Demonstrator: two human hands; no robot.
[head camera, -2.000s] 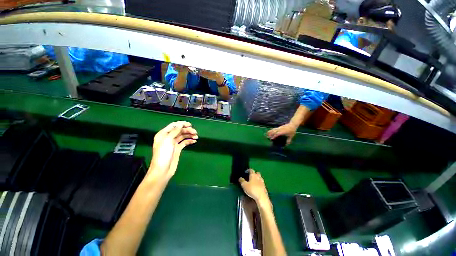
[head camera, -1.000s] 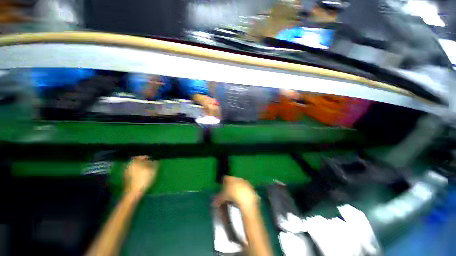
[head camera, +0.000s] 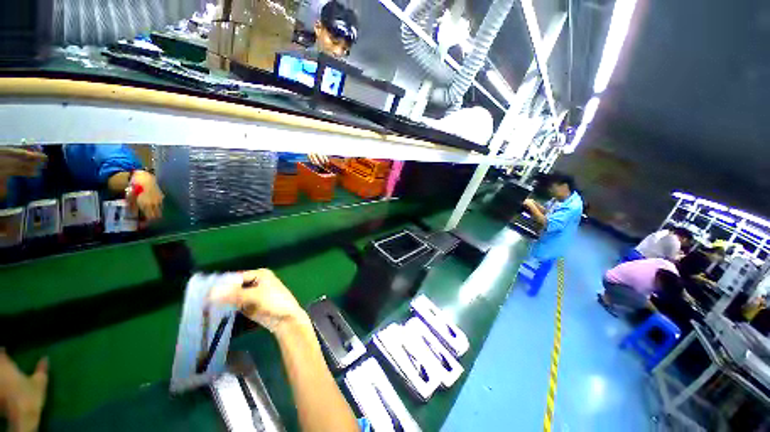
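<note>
My right hand (head camera: 260, 297) holds a pale, thin, phone-sized plate with a dark slot, the fixture cover (head camera: 191, 337), upright and slightly blurred, by its upper right part. Just below it a silver holding fixture (head camera: 245, 398) lies on the green bench. My left hand (head camera: 20, 390) is at the lower left edge, partly cut off, fingers apart, with nothing seen in it.
More silver fixtures (head camera: 414, 359) lie at the right of my right hand. A black box with a pale rim (head camera: 400, 247) stands behind them. A dark phone (head camera: 173, 258) lies on the green belt (head camera: 279, 253). Orange bins (head camera: 317, 181) and other workers are beyond; blue floor (head camera: 507, 363) at right.
The view has swung right, showing the aisle and floor. My right hand has left the belt's edge and now holds up the pale plate. My left hand has shifted to the picture's edge.
</note>
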